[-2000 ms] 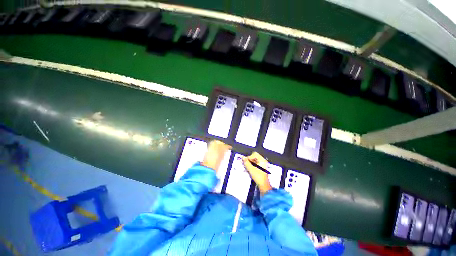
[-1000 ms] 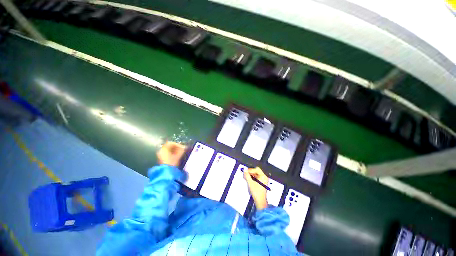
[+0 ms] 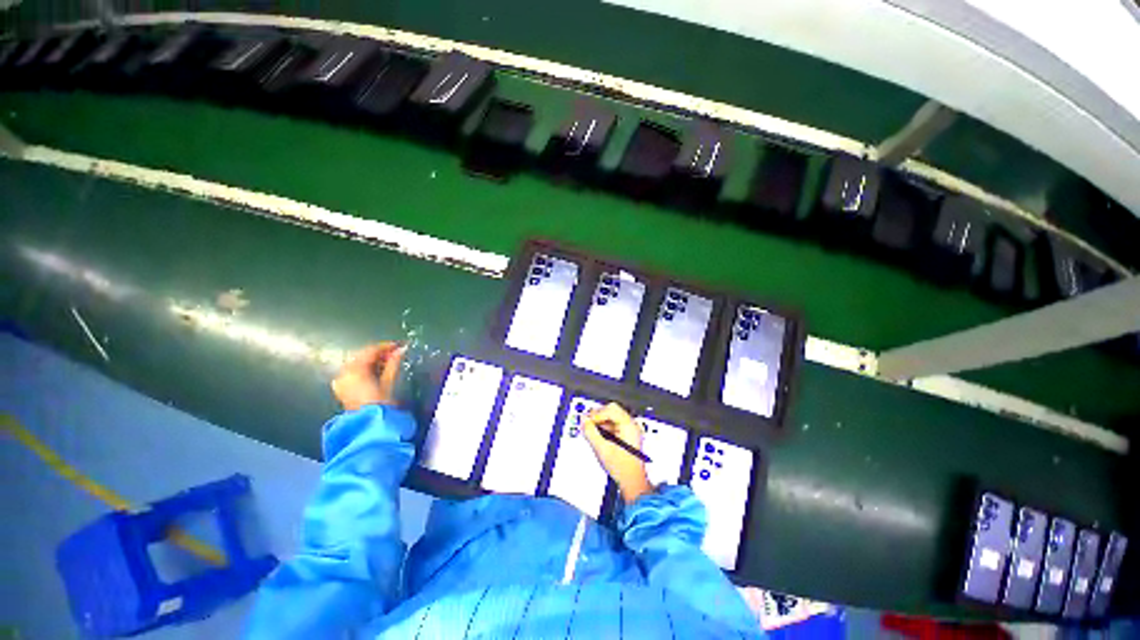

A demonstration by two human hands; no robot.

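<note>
A near tray [image 3: 543, 369] of several whitish smartphones, backs up, lies in front of me. A far tray [image 3: 781, 375] with several silver-grey phones touches its back edge. My right hand [image 3: 615, 444] rests over the middle phone [image 3: 578, 473] of the near tray, by its lens area, and holds a thin black stick [image 3: 621, 443]. My left hand [image 3: 371, 375] is over the bench left of the near tray, fingertips together at tiny pale specks [image 3: 413, 328]. Whether a speck is between them is too small to tell.
Dark holders [image 3: 650, 149] stand in a row on the green conveyor beyond a pale rail [image 3: 313, 215]. Another phone tray [image 3: 966, 559] lies at the right. A slanting pale post [image 3: 1000, 335] is at the right. A blue stool [image 3: 156, 563] stands on the floor at lower left.
My left hand has moved from the near tray's left phones out to the bench by the specks. My right hand stays at the middle phone with the stick. The camera view has shifted.
</note>
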